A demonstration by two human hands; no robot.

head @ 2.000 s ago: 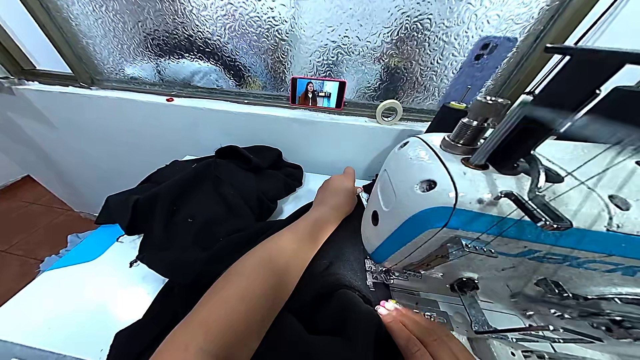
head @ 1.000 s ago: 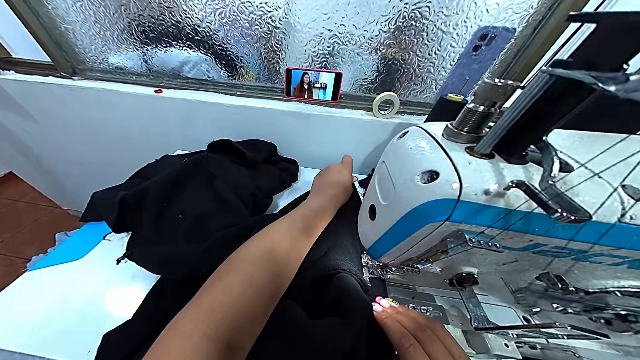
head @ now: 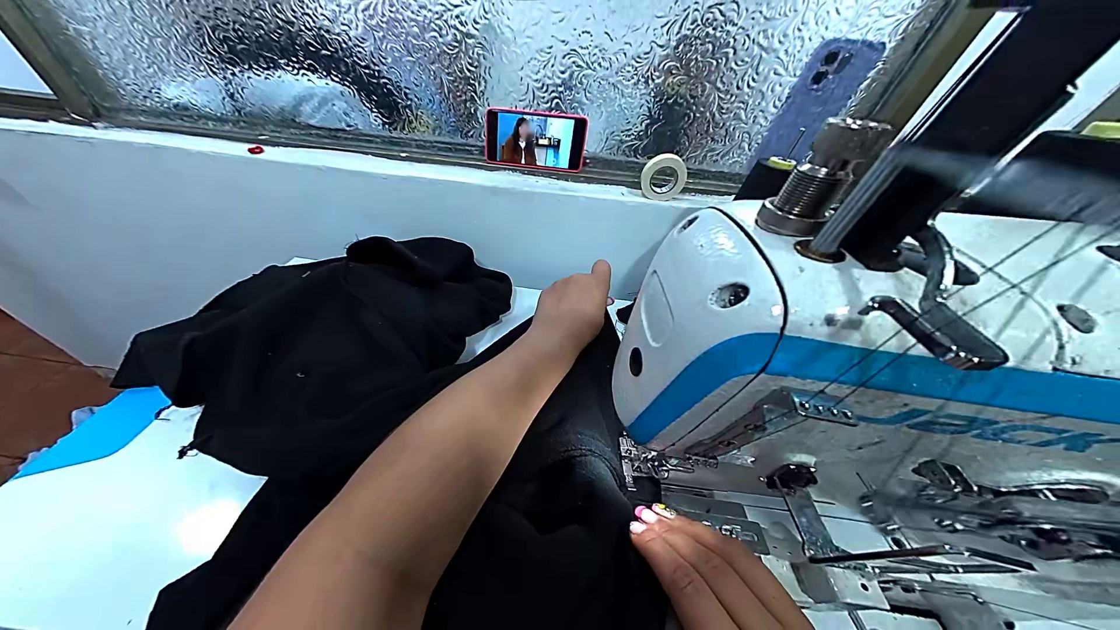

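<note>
Black fabric [head: 542,507] lies over the white table and runs along the left side of a white and blue Jack sewing machine [head: 700,315]. My left hand [head: 573,308] is stretched out to the far end of the fabric, closed on its edge beside the machine head, thumb raised. Near the presser foot [head: 643,464], my right hand [head: 709,560] rests with its fingertips on the fabric's right edge; the fingers lie close together and flat. The needle itself cannot be made out. Another bunched part of black cloth [head: 324,350] lies left of my forearm.
A phone [head: 535,140] showing a video and a roll of tape [head: 663,177] stand on the window ledge. A second phone [head: 818,96] leans at the glass. Threads and metal thread guides [head: 945,337] are on the machine. The white table [head: 79,534] has a blue strip at its left.
</note>
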